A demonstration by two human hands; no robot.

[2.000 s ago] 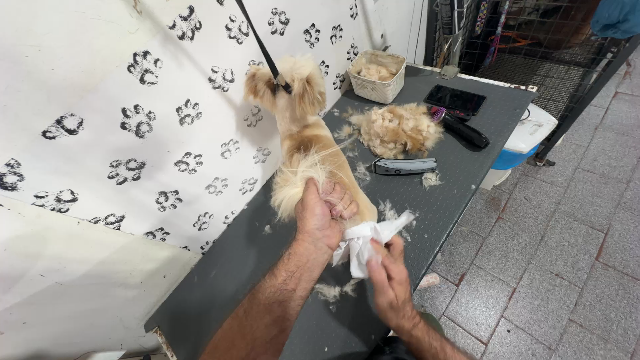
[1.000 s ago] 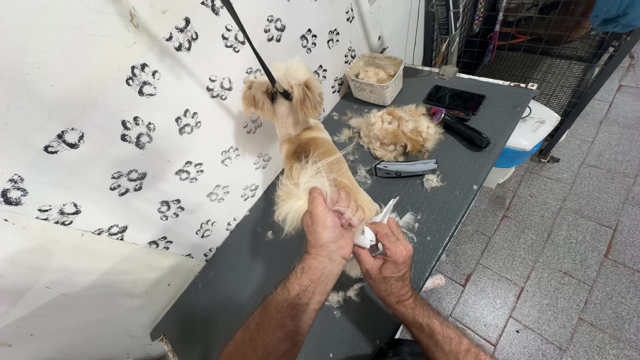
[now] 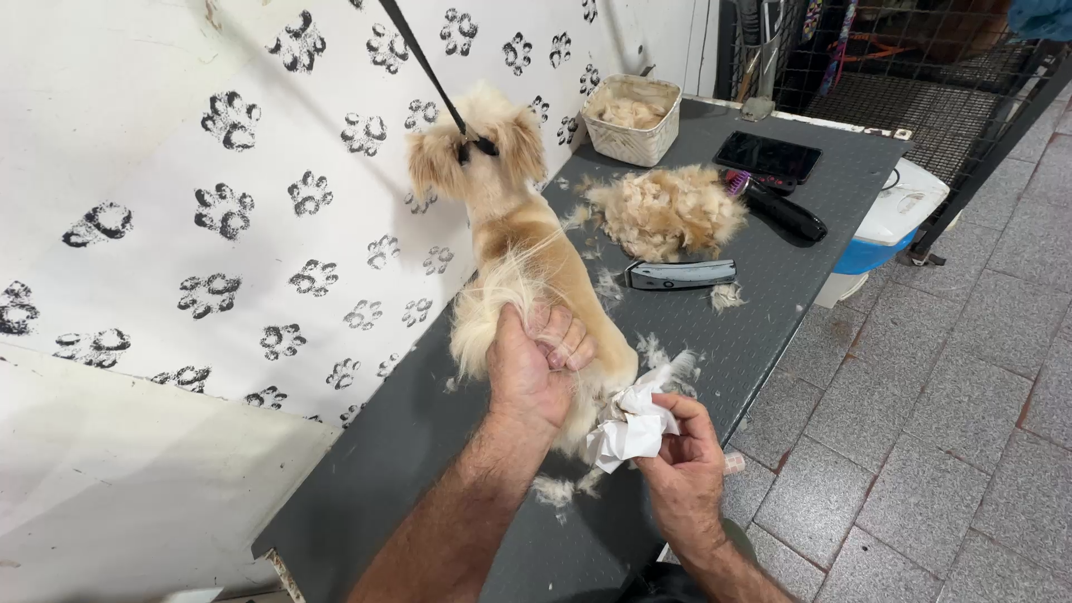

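Note:
A cream and tan dog (image 3: 544, 260) faces away from me on the dark grooming table (image 3: 394, 469), a black strap (image 3: 427, 67) running up from its neck. My left hand (image 3: 536, 368) is closed around its long-haired tail (image 3: 502, 306) over the rump. Between the fingers of my right hand (image 3: 687, 461) is a crumpled white paper wipe (image 3: 632, 427), close behind the dog's hindquarters. A small brownish mark shows on the wipe. Right of the dog lie a grey clipper (image 3: 682, 275) and a heap of cut fur (image 3: 666, 209).
A black clipper (image 3: 783, 209) with a purple comb and a phone (image 3: 769, 157) lie near the table's right edge. A basket (image 3: 632, 138) of fur stands by the wall. Loose tufts (image 3: 557, 492) dot the table. A blue and white container (image 3: 888, 222) stands beyond the edge.
Two seconds ago the wipe was spread wider; one second ago it was bunched close by my left hand. Now my right hand holds it crumpled, a little apart from the left hand, which still grips the tail.

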